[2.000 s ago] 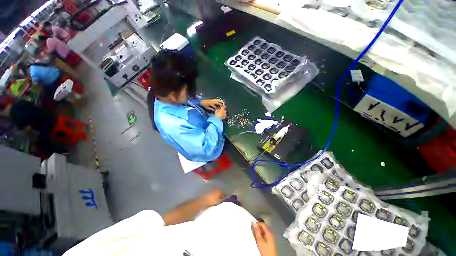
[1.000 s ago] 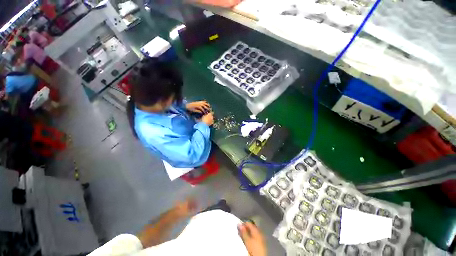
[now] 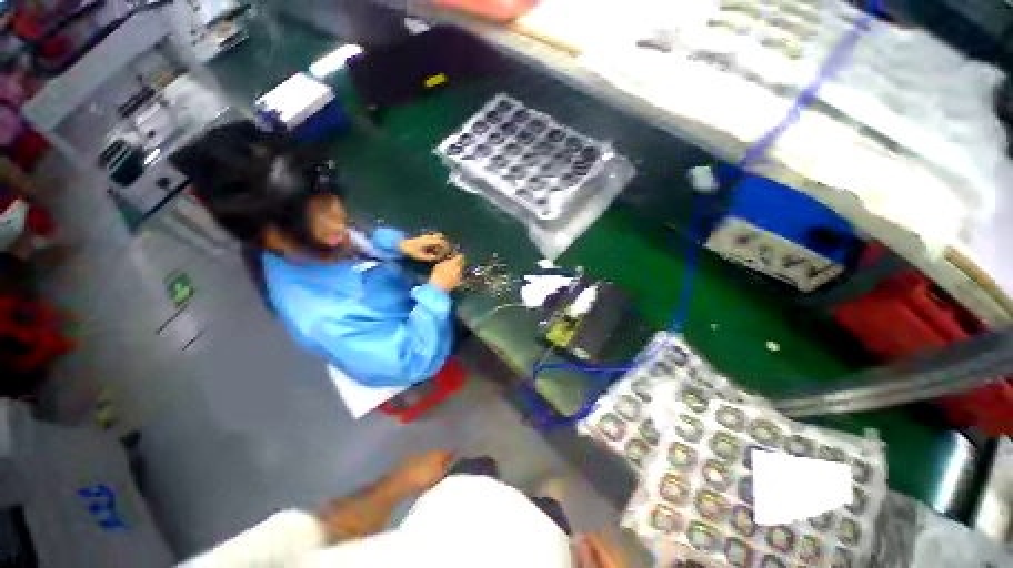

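My left hand (image 3: 420, 473) is low in the picture, blurred, beside my white garment; whether it holds anything is unclear. My right hand (image 3: 605, 548) is blurred and cut off by the bottom edge, left of the near trays. White trays with rows of dark-ringed parts (image 3: 713, 472) lie overlapping on the bench, wrapped in clear film. A white paper sheet (image 3: 802, 486) lies flat on them. Neither hand visibly touches the trays.
A seated person in a blue smock (image 3: 361, 316) handles something small beside loose tiny parts (image 3: 487, 274). Also there: a black fixture (image 3: 589, 324), blue hose (image 3: 691, 261), farther tray stack (image 3: 529, 155), blue-and-white box (image 3: 778, 239), red trays (image 3: 905, 322), metal bar (image 3: 911, 377) and red stool (image 3: 424, 391).
The view has shifted, so the seated person and farther trays sit further left. My right hand has sunk toward the bottom edge. The seated person's head is raised more.
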